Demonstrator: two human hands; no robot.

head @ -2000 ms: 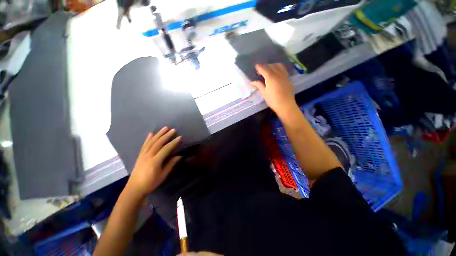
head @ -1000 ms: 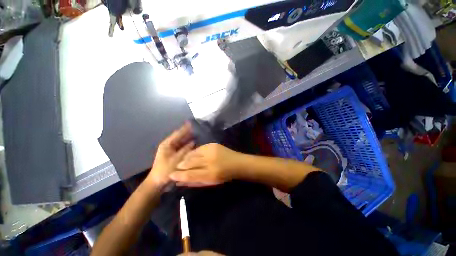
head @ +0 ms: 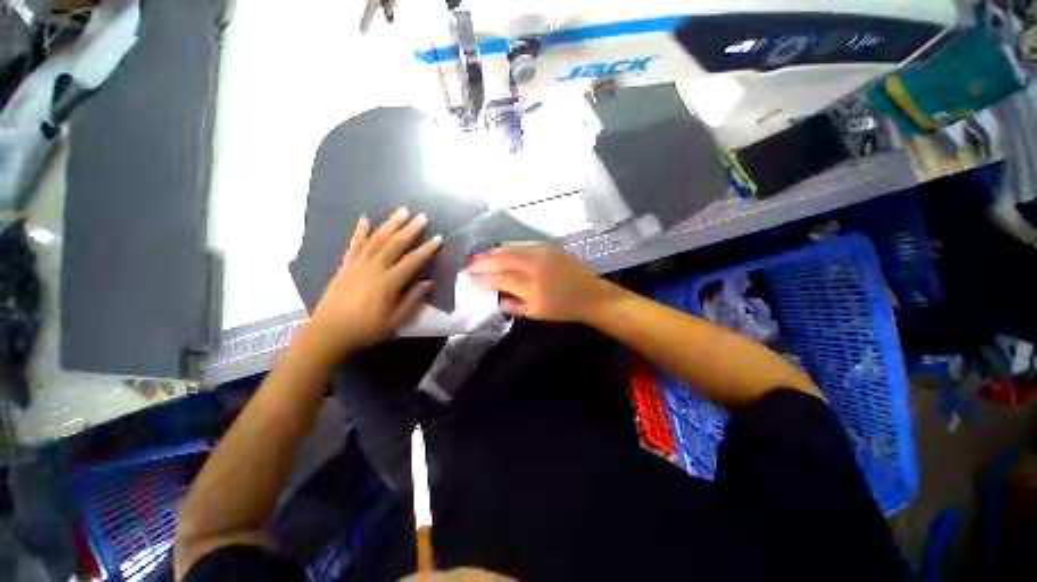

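Note:
A dark grey garment panel (head: 364, 171) with a rounded far end lies on the white machine bed, its near part over the table edge. My left hand (head: 373, 282) lies on the panel, fingers slightly spread. My right hand (head: 540, 282) grips a small grey piece (head: 466, 355) at the panel's right edge; its pale side shows folded up between my hands. The fingertips are partly hidden by cloth. The presser foot and needle (head: 500, 119) are beyond the panel, by a bright lamp spot. The stack of small cut pieces (head: 660, 154) lies right of the needle.
A stack of large panels (head: 137, 216) lies at left. A black rectangle (head: 794, 156) and a green packet (head: 950, 85) lie at right. A blue basket (head: 841, 341) stands below right, another (head: 142, 500) lower left. A white pointed stick (head: 421, 483) is upright at bottom centre.
My right hand went from the small stack to the panel, bringing a small piece. My hands met over the lap, then moved up onto the panel. The camera view has shifted.

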